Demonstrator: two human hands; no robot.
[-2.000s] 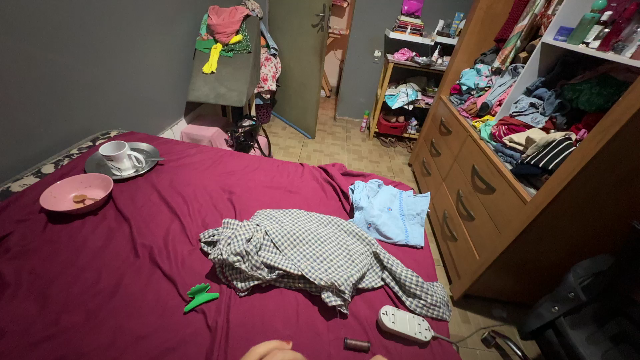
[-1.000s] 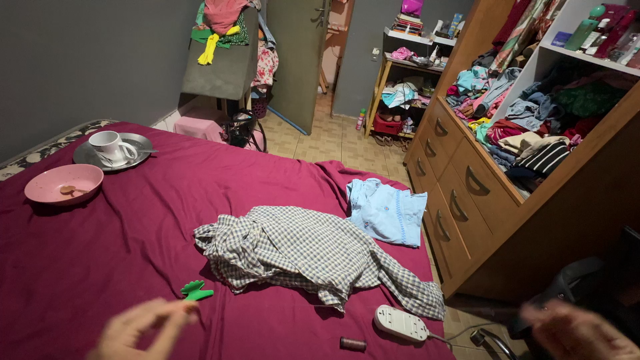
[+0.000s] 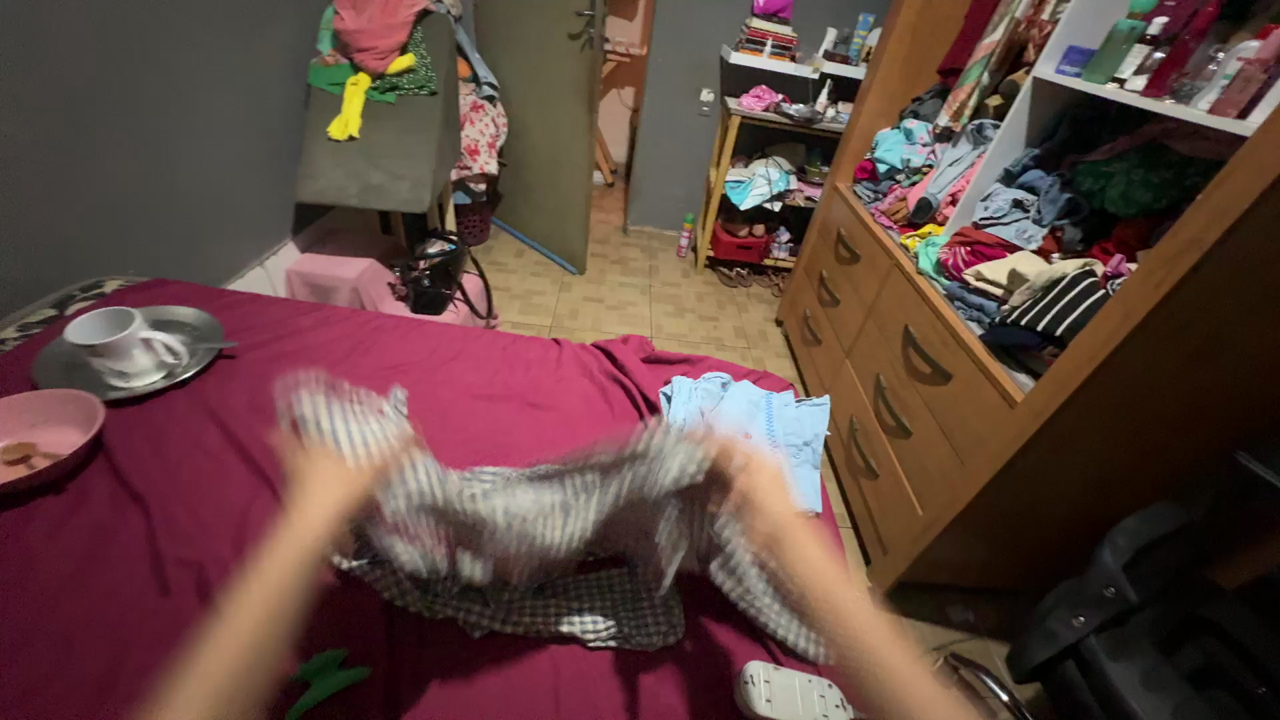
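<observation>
A black-and-white checked garment (image 3: 530, 510), blurred by motion, is partly raised off the maroon bed sheet (image 3: 80, 590). My left hand (image 3: 335, 465) grips its left part, and my right hand (image 3: 735, 470) grips it on the right. The fingers of both hands are blurred. Part of the checked cloth lies on the bed below, and a sleeve hangs beneath my right forearm. Just beyond my right hand lies a light blue garment (image 3: 745, 420). A green object (image 3: 325, 680) rests near my left forearm.
On the bed's left are a white mug (image 3: 120, 345) on a metal plate (image 3: 205, 330) and a pink bowl (image 3: 75, 425). A white power strip (image 3: 790, 692) lies at the front right. A wooden wardrobe (image 3: 900, 370) flanks the bed; a black chair (image 3: 1110, 600) stands at right.
Both hands, apart and off the cloth one second ago, have come onto the checked garment and lifted part of it. It lay flat on the bed before.
</observation>
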